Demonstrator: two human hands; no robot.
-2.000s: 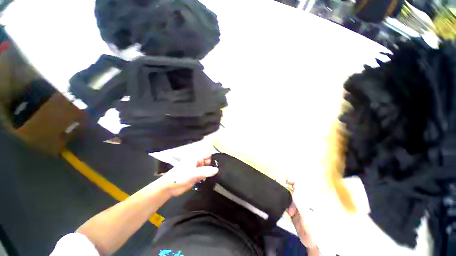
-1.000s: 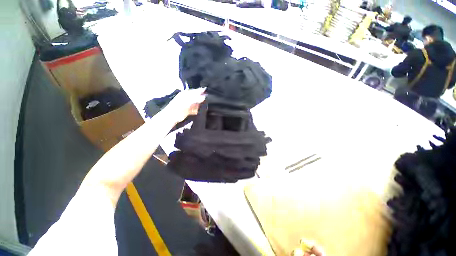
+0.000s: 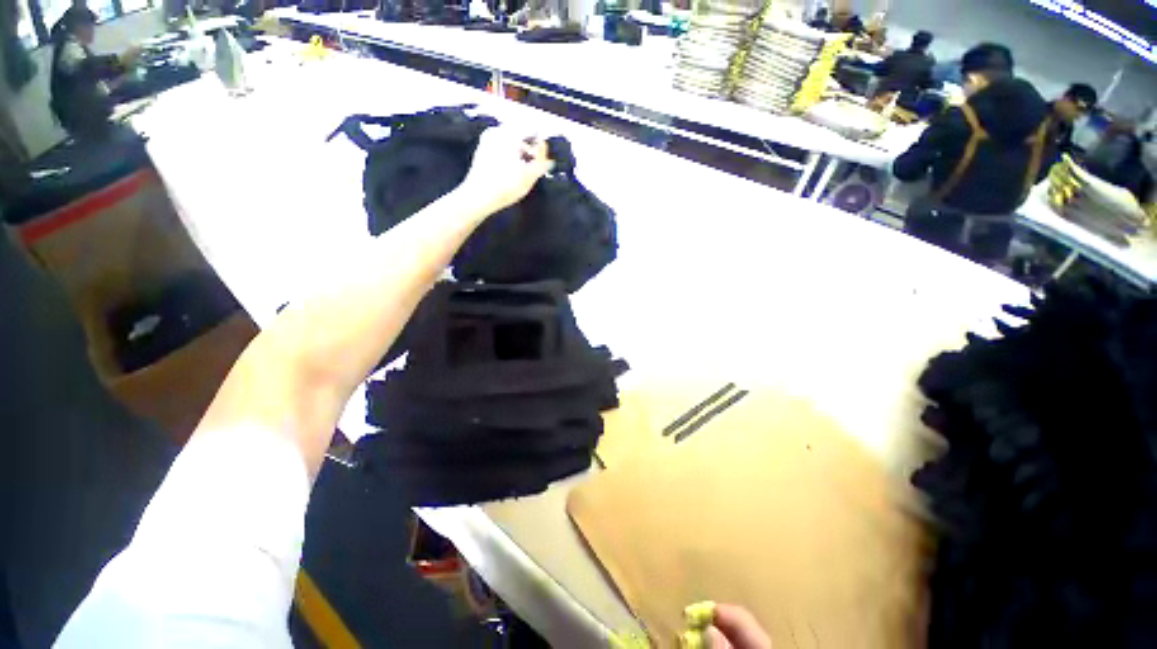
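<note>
My left hand (image 3: 523,167) reaches over the rounded black bundles (image 3: 425,159) at the back left of the table; its fingertips are on a piece of black fabric at the top of the heap. My right hand (image 3: 726,626) is at the bottom edge, mostly cut off, with yellow covers on the fingertips; what it holds cannot be told. The stack of black frame panels (image 3: 489,418) lies nearer, with square openings on top. Two narrow black strips (image 3: 705,412) lie on the cardboard work sheet (image 3: 761,507).
A large jagged black panel heap (image 3: 1040,494) stands at the right. Cardboard cartons (image 3: 190,342) with black goods are on the floor at the left. A person (image 3: 983,146) in black stands beyond the table at the back right. A long white table (image 3: 609,89) runs behind.
My left hand has moved from beside the frame stack to the top of the rounded bundles. The view has shifted, and more of my right hand and the cardboard now shows.
</note>
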